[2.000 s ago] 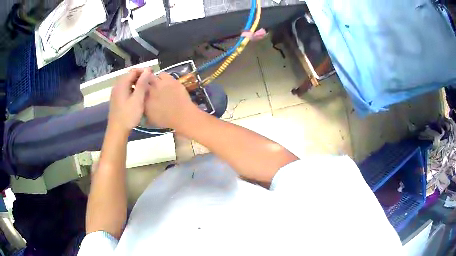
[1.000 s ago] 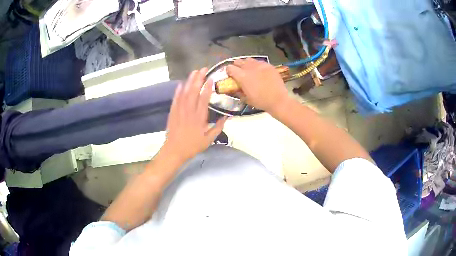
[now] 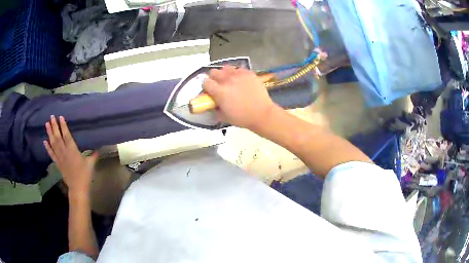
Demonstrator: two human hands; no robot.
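Note:
A dark purple-grey trouser leg (image 3: pixel 108 111) lies lengthwise over the long padded board, with a darker seam line along it and bunched folds at the far left. My right hand (image 3: pixel 237 97) grips the yellow-brown iron handle (image 3: pixel 202 103). The steam iron (image 3: pixel 181 105), a pointed plate with a pale rim, rests on the cloth near its right end, its tip towards the left. My left hand (image 3: pixel 67 151) lies with fingers spread on the near side of the cloth at the left, holding nothing. The iron's underside is hidden.
A blue hose and yellow ribbed line (image 3: pixel 298 76) run right from the iron. Cream stand panels (image 3: pixel 154 60) show behind and below the board. A blue crate (image 3: pixel 25 43) stands at upper left, light-blue sheeting (image 3: pixel 385 46) hangs at upper right, and cloth scraps (image 3: pixel 427 149) lie at right.
My left hand has moved from beside the iron to the far left of the cloth. My right hand has moved the iron left, onto the trouser leg. The view has shifted.

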